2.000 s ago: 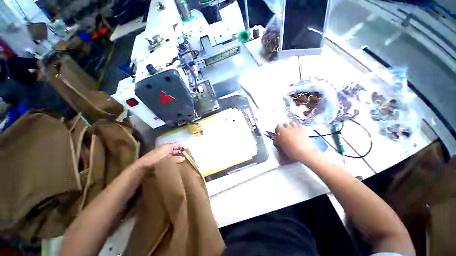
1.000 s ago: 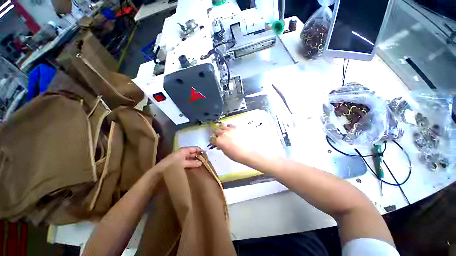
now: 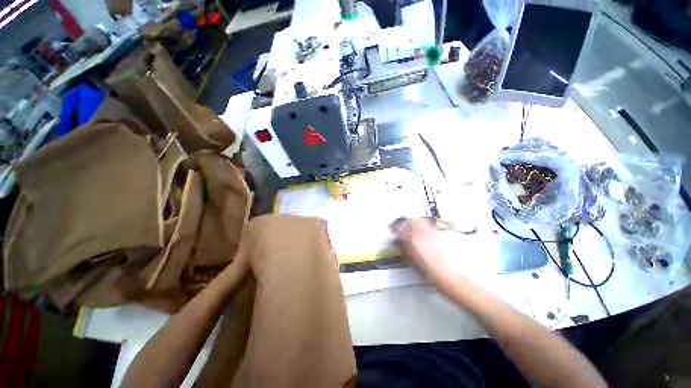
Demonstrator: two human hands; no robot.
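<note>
A brown cloth bag with a paler bound edge hangs in front of me, its top at the near left edge of the pale work plate. My left hand grips the bag from the left; its fingers are mostly hidden by the cloth. My right hand is blurred over the plate's right part, apart from the bag; I cannot tell if it holds something. A thin pale object lies just right of it. The small yellow clamp is under the grey-fronted machine head.
Brown bags are piled at the left. An open plastic bag of dark metal pieces, a green-handled tool and a looped black cable are at the right. Flat plastic bags lie farther right. A screen stands behind.
My right hand has moved from beside the clamp towards the plate's right side. The bag's top is now raised and folded over my left fingers. The view has shifted.
</note>
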